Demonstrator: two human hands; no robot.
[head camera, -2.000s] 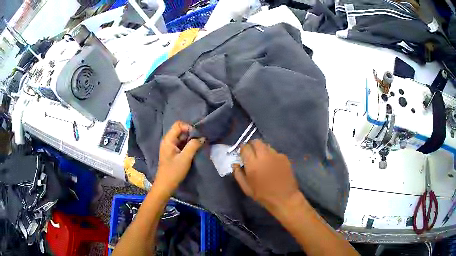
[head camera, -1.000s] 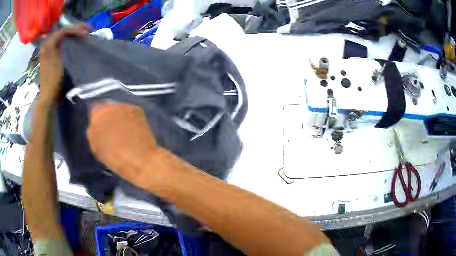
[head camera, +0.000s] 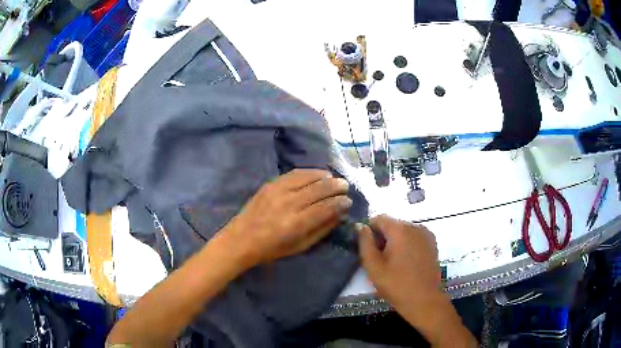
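The dark grey garment body (head camera: 204, 160) lies in a heap on the white table, left of the sewing machine head (head camera: 436, 102). White trim shows at its upper corner and lower left. My left hand (head camera: 293, 211) lies on the garment's right part, fingers bent and pressed on the cloth. My right hand (head camera: 402, 258) is close beside it and pinches the garment's right edge between thumb and fingers. The needle and presser foot cannot be made out; the thread tension assembly (head camera: 414, 178) shows above my right hand.
Red-handled scissors (head camera: 546, 223) and a pink and blue pen (head camera: 598, 202) lie at the right. A black fabric band (head camera: 514, 88) crosses the machine head. A tan tape strip (head camera: 102, 251) and a neighbouring machine (head camera: 27, 197) are at the left. A blue basket (head camera: 95, 37) is at the upper left.
The view has shifted right, closer to the machine. The garment, lifted and spread at the left before, now lies beside the machine head. Both hands have come together at its right edge.
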